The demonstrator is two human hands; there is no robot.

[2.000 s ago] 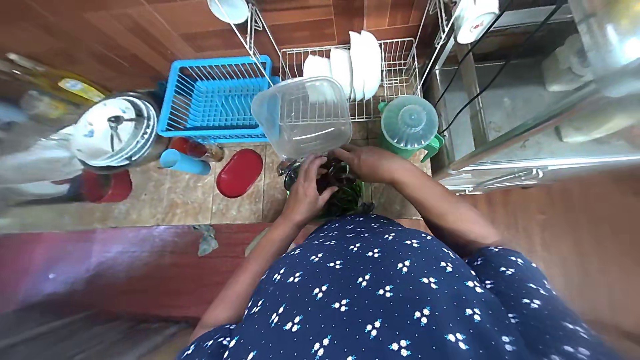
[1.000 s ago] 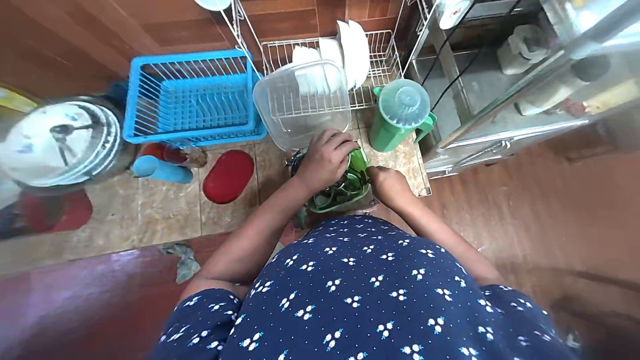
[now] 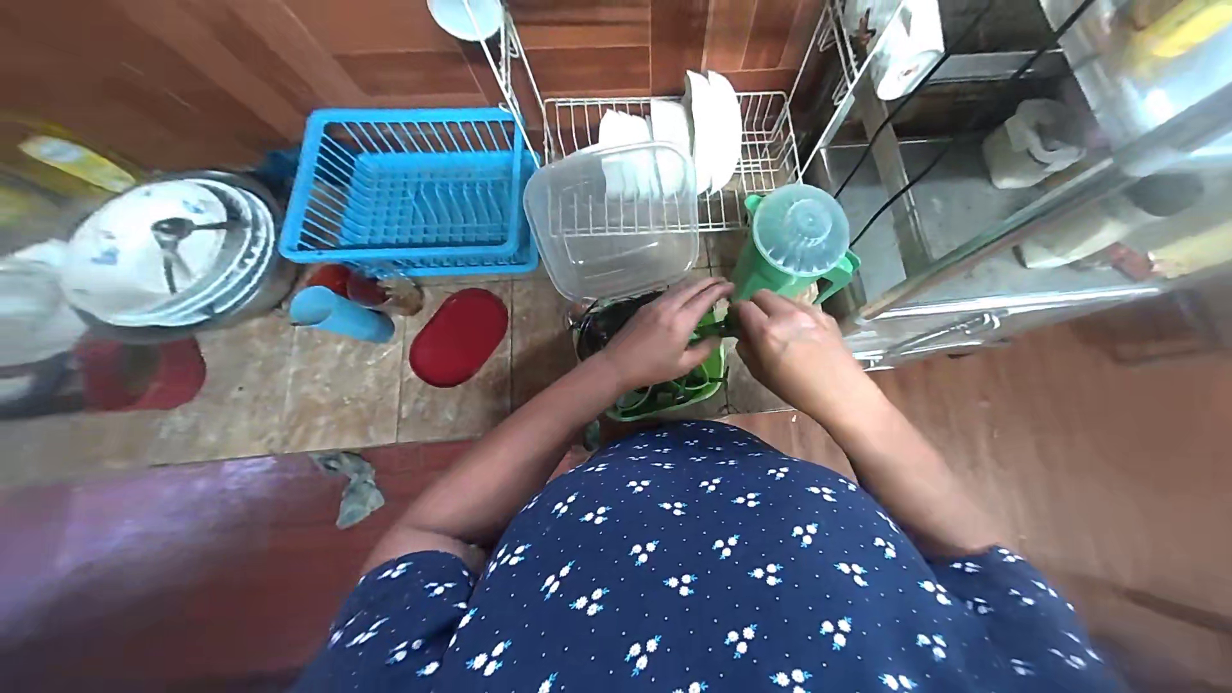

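A green plastic basket [image 3: 710, 387] with dark items in it, too unclear to name, stands on the tiled counter close to my body. My left hand [image 3: 664, 330] lies over it, palm down, fingers reaching right. At its right side my right hand [image 3: 787, 337] has curled fingers closed on a dark green, narrow item [image 3: 714, 330], whose kind I cannot tell. The left fingertips are beside this item; whether they grip it is unclear. Just behind the hands are a clear plastic container [image 3: 616, 260] and a green pitcher with a translucent lid [image 3: 801, 231].
A blue dish rack [image 3: 525, 226] stands at the back left, with a blue cup [image 3: 342, 315] and red oval lid [image 3: 459, 337] before it. Stacked plates [image 3: 144, 245] are at far left. A white wire rack [image 3: 765, 159] holds white dishes. A metal-framed cabinet [image 3: 1020, 298] is at right.
My right hand has moved from the basket's right edge up toward the pitcher, with a dark green item now at its fingers. My left hand stays over the basket.
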